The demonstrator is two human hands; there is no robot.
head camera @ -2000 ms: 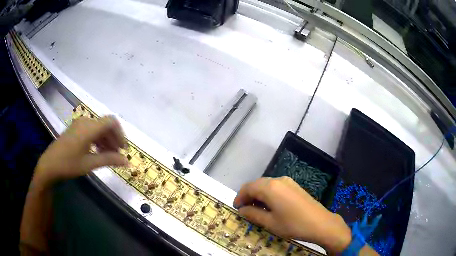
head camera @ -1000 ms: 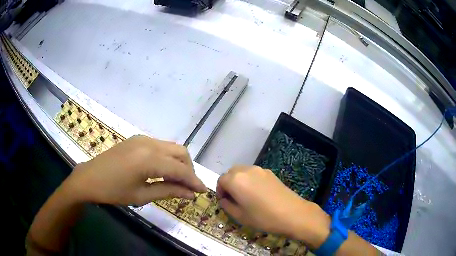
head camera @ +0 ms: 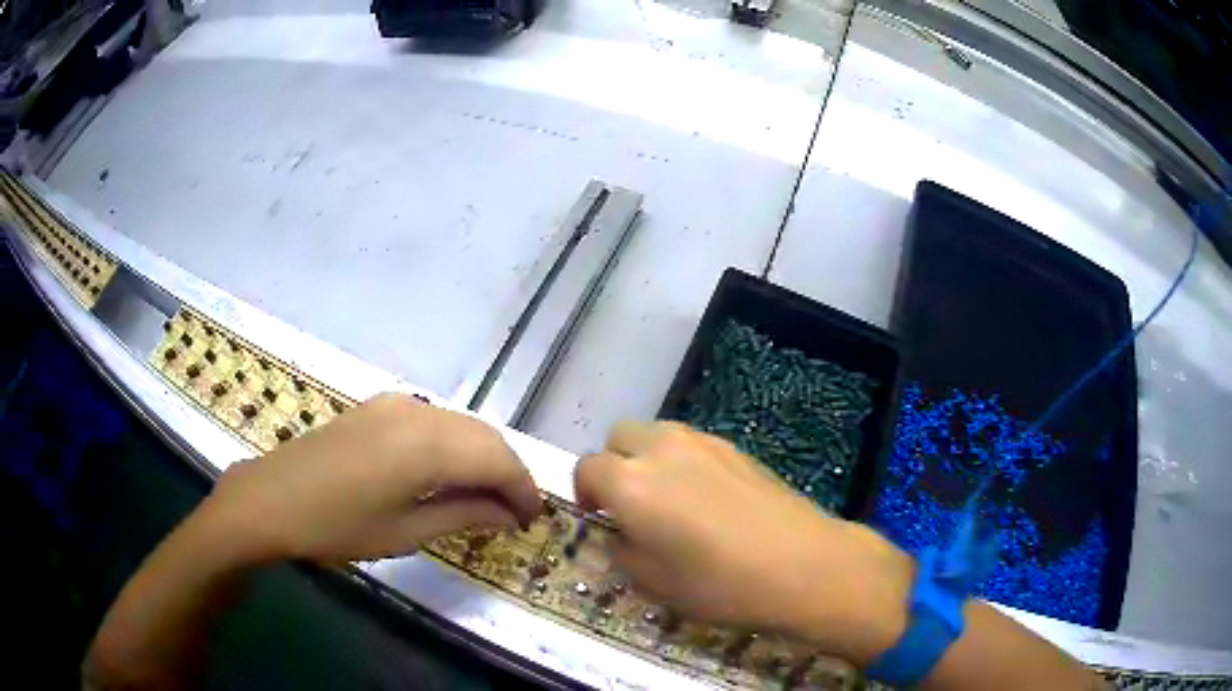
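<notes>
A long tan circuit board panel point(head camera: 241, 382) with rows of dark parts lies in the track along the near edge. My left hand point(head camera: 392, 479) is over its middle, fingertips bent down close to the board. My right hand point(head camera: 716, 520) is just to the right, fingers curled over the board, with a blue strap point(head camera: 930, 614) on the wrist. A small dark blue part point(head camera: 573, 540) shows on the board between the hands. Whether either hand's fingertips hold a part is hidden. Green parts point(head camera: 790, 405) fill a small black bin; blue parts point(head camera: 993, 473) lie in the larger tray.
The small black bin point(head camera: 881, 354) stands behind my right hand, beside the larger black tray point(head camera: 1020, 290). A slotted metal bar point(head camera: 574, 290) lies on the white worktop. A black bin point(head camera: 453, 14) is at the far side. The blue cord point(head camera: 1081, 385) crosses the tray.
My left hand moved right along the board to near my right hand, then stayed there. My right hand has shifted slightly. The view has shifted, and the far bin sits higher and further left.
</notes>
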